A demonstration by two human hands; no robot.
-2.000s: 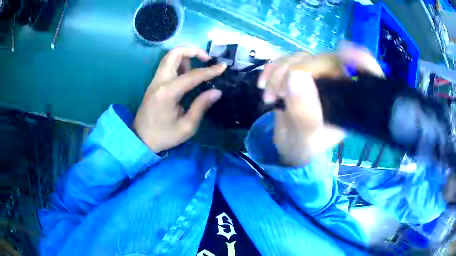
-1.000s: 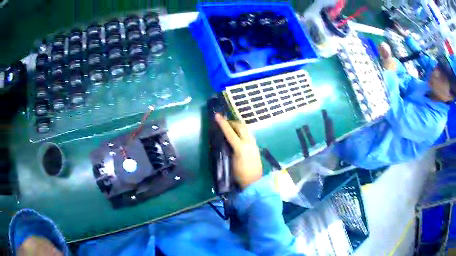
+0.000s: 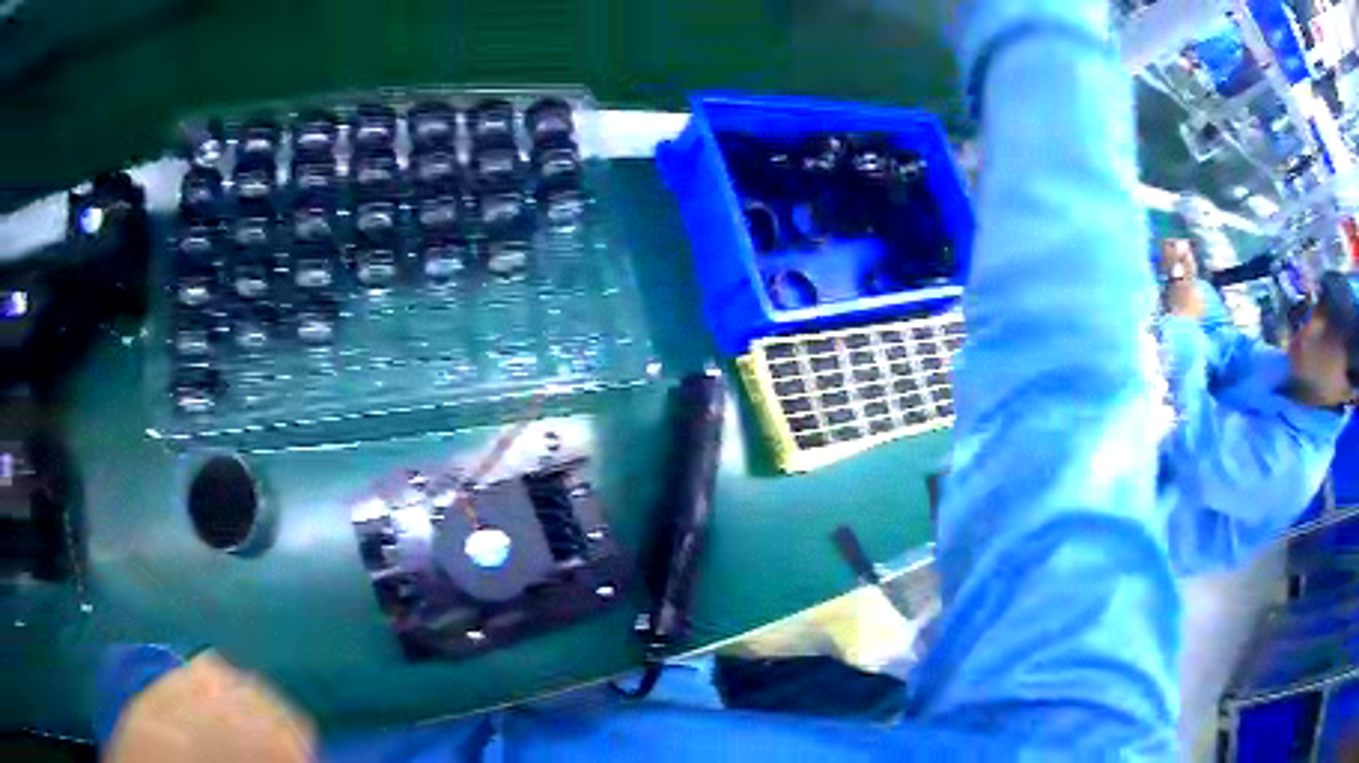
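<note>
The black lens-and-fan module lies on the bench, with a round pale label and a thin reddish wire. The electric screwdriver lies just right of it, untouched. The round screw cup, dark inside, stands to its left. My left hand is blurred and cut off at the bottom left edge, apart from the module; its fingers cannot be made out. My right arm reaches up across the right side of the picture, and its hand is beyond the top edge.
A clear lens tray holds rows of black lenses behind the module. A blue parts bin with dark parts stands right of it, the yellow-edged grid sheet in front. Black strips lie near the edge. Another person in blue is at the right.
My right hand has left the screwdriver and gone out of the top of the picture, its sleeve now covering the right side. The view has shifted; my left hand shows more at bottom left.
</note>
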